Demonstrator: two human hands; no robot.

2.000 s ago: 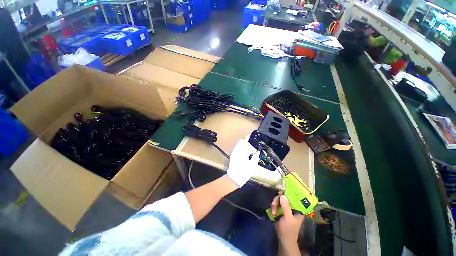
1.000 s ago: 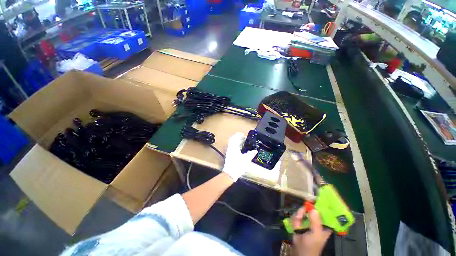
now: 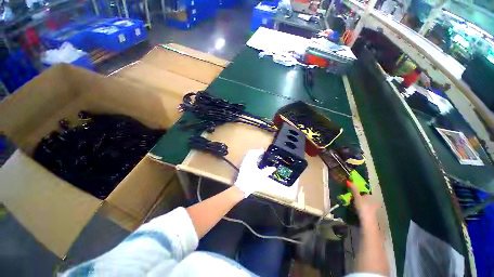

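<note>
A black power strip housing (image 3: 288,142) with round sockets lies on the tan work board (image 3: 241,142). A small green circuit board (image 3: 283,172) shows at its near end. My left hand (image 3: 253,173), in a white glove, holds the housing's near left side. My bare right hand (image 3: 364,199) is at the lime-green soldering gun (image 3: 358,182), right of the board; the hand is blurred and its fingers are partly hidden. The gun's tip points away, beside the dark red parts tray (image 3: 316,147). A black power cord (image 3: 208,145) lies left of the housing.
A carton (image 3: 130,192) of black cords stands left. More bundled cords (image 3: 214,110) lie behind the board. A conveyor belt (image 3: 395,146) runs along the right, with a plastic bag (image 3: 433,254) on it. Papers (image 3: 276,40) and a bin lie at the back.
My right hand has moved the soldering gun from the circuit board to the right, beside the tray. My left hand has stayed at the housing. The bag has come further into view.
</note>
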